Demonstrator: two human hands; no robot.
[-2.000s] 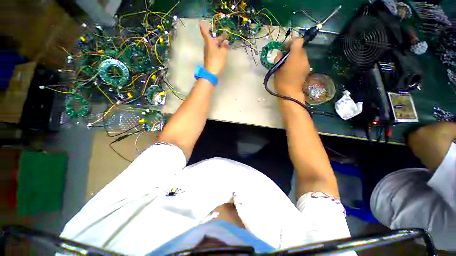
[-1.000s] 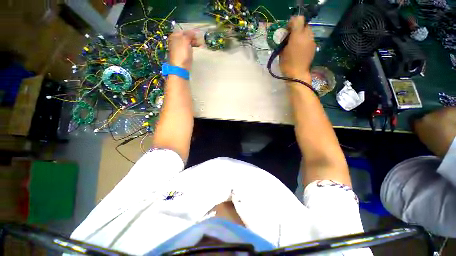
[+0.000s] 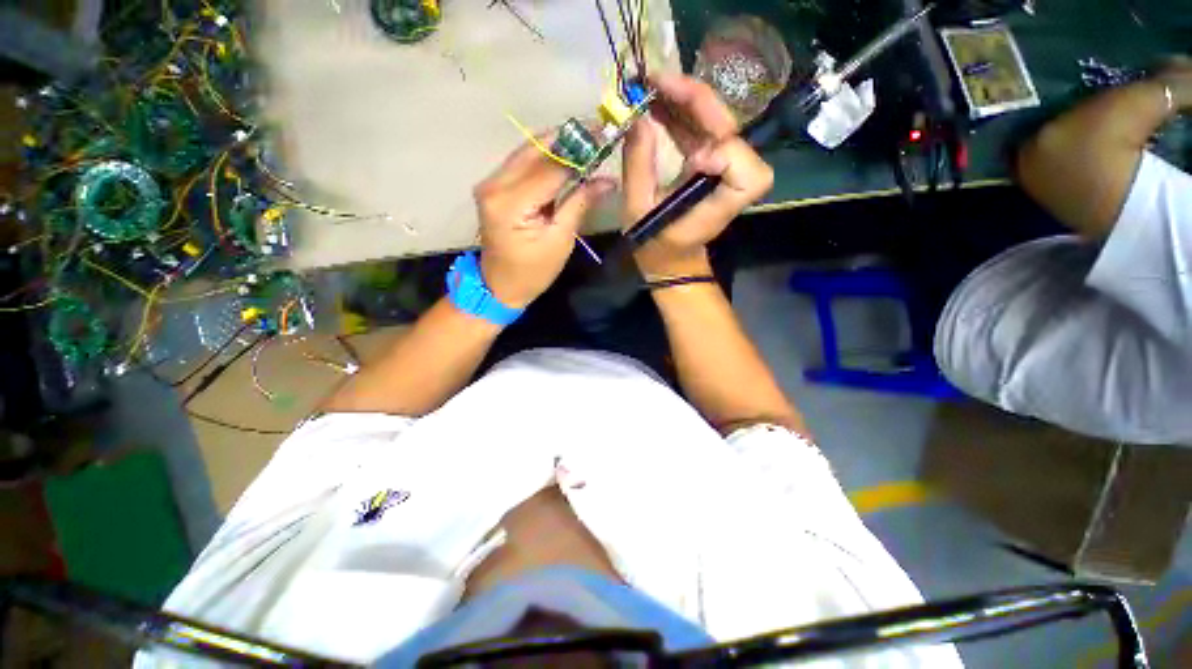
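Observation:
My left hand [image 3: 526, 220], with a blue wristband, holds one end of a narrow board [image 3: 604, 146] with yellow and blue parts, seen nearly edge-on. Dark wires [image 3: 628, 37] run up from its far end, and a yellow wire sticks out near my left fingers. My right hand [image 3: 693, 170] holds the soldering iron [image 3: 673, 212] by its black handle, with the silver barrel pointing up and right, away from the board. My right thumb and fingertips are at the board's far end. Whether they pinch the board or its wires is hard to tell.
Tangled ring boards and wires [image 3: 120, 203] lie left of the pale board [image 3: 353, 131]. One green ring board [image 3: 405, 16] lies at its back edge. A round dish [image 3: 743, 68], white tissue [image 3: 841, 115] and black stand [image 3: 922, 137] are to the right. A seated person's arm [image 3: 1092, 144] is at far right.
The view has shifted, with the bench now higher in the picture. My hands have come together closer to my body, and my left hand, earlier empty, now holds the narrow board. The iron stays in my right hand.

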